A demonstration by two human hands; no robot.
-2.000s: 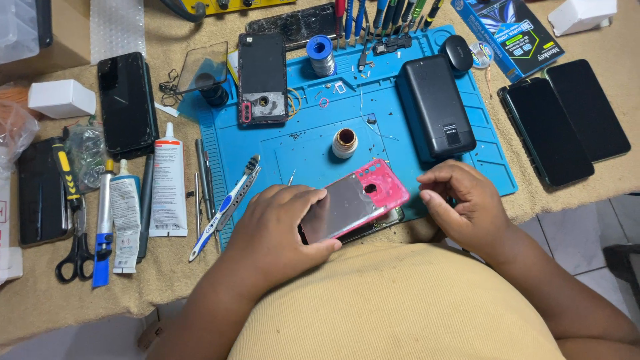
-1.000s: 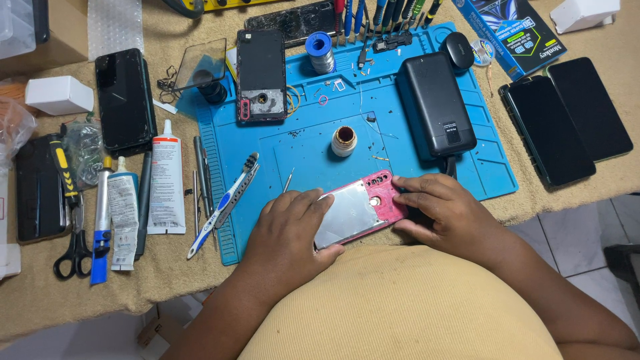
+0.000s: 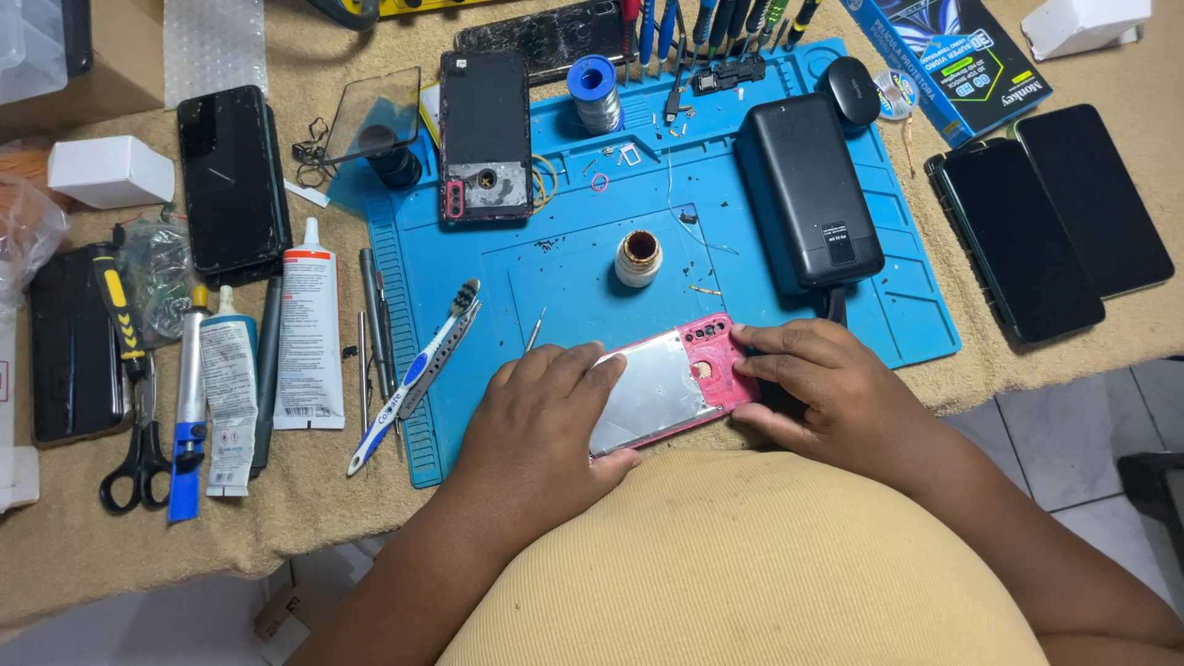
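A pink phone back housing (image 3: 647, 381) with a silvery rectangular area and a round hole lies tilted at the front edge of the blue silicone repair mat (image 3: 592, 296). My left hand (image 3: 546, 416) grips its left end, fingers over the top and thumb along the lower edge. At the camera end, the fingertips and thumb of my right hand (image 3: 814, 379) hold the right edge. Just beyond the housing stands an open white bottle (image 3: 639, 259) with a brown-stained mouth. A thin pointed tool (image 3: 535, 330) lies by my left fingers. What is under the housing is hidden.
A black power bank (image 3: 809, 194), a solder wire spool (image 3: 595, 92) and a phone frame (image 3: 486, 139) sit on the mat. Left of it are a toothbrush (image 3: 416, 375), a white tube (image 3: 310, 342) and scissors (image 3: 139, 467). Two phones (image 3: 1017, 240) lie right; screwdrivers stand at the back.
My right hand, apart from the housing two seconds ago, has come to its right edge and holds it. The housing's silvery area and camera openings now face more toward the view.
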